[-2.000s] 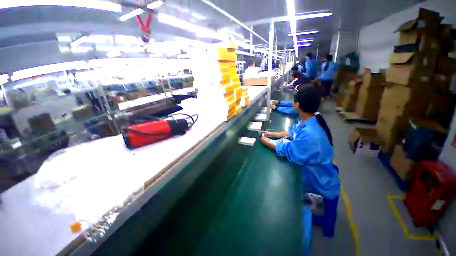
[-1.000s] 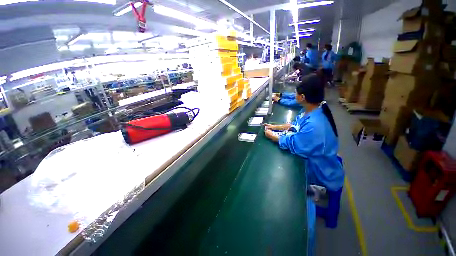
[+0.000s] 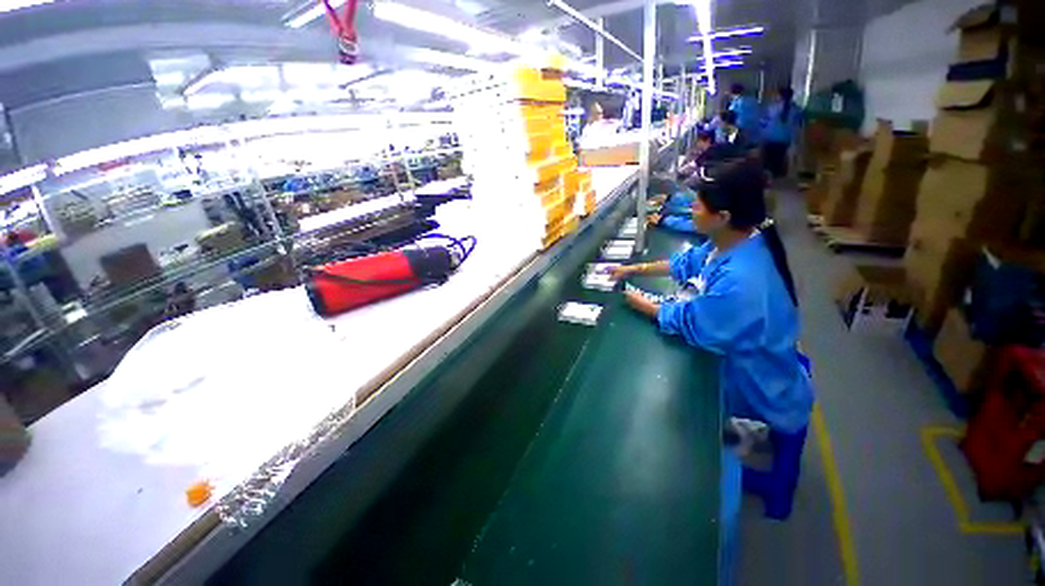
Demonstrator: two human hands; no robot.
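Neither of my hands is in the picture. The dark green conveyor belt (image 3: 573, 424) runs away in front of me. A flat white item, probably a retail box (image 3: 581, 313), lies on it at mid-distance. Another white item (image 3: 599, 276) lies beyond it, under the hand of a worker in a blue smock (image 3: 745, 303). More white pieces (image 3: 620, 247) lie farther along the belt, too small to make out.
On the raised white shelf (image 3: 275, 401) at left are a red cylinder with black cord (image 3: 378, 278), crumpled clear film (image 3: 269, 475), a small orange object (image 3: 198, 493) and a yellow-and-white stack (image 3: 550, 160). Brown cartons (image 3: 945, 195) stand right, beyond the aisle.
The view has shifted a little, so the scene sits farther right. The nearest worker's one hand has reached out to the second white item on the belt.
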